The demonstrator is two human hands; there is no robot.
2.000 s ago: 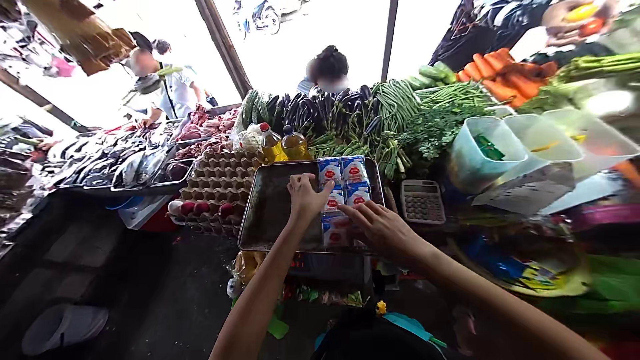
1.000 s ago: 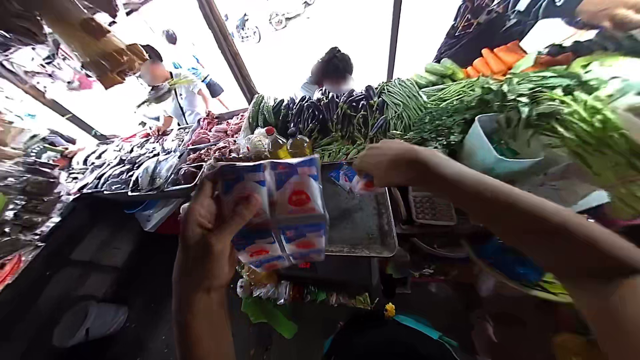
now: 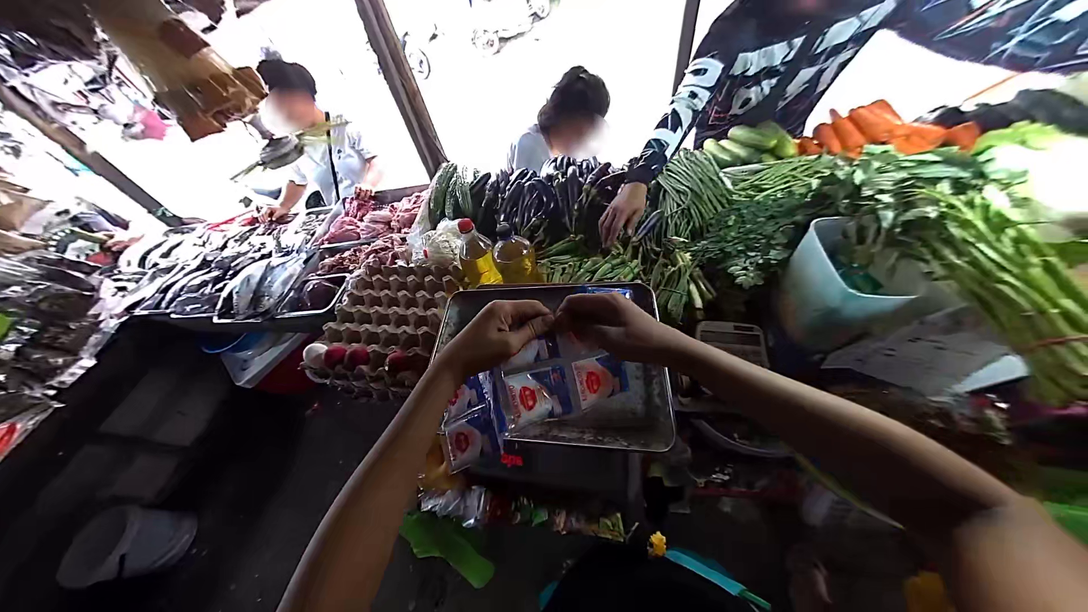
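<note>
Over a rectangular metal tray (image 3: pixel 650 399), my left hand (image 3: pixel 501 331) and my right hand (image 3: pixel 608 327) meet, fingertips pinching the upper part of a strip of joined plastic sachets (image 3: pixel 552 395). The sachets are white and blue with a red mark and hang in front of the tray's middle. More sachets (image 3: pixel 467 429) hang at the left, over the tray's near left edge; whether they join the others I cannot tell. A blue piece of packet (image 3: pixel 608 291) shows at the tray's far edge, behind my right hand. My fingertips partly hide the pinched edge.
Egg cartons (image 3: pixel 395 310) stand left of the tray, two oil bottles (image 3: pixel 501 257) behind it, a calculator (image 3: pixel 733 340) at its right. Beyond lie eggplants (image 3: pixel 544 200), string beans (image 3: pixel 693 191), fish (image 3: pixel 246 285) and meat (image 3: pixel 374 225). Another person's hand (image 3: pixel 623 212) reaches down among the vegetables.
The sachets my left hand held up have been lowered over the tray, and both hands have come together on them. Another person's arm now reaches over the vegetables.
</note>
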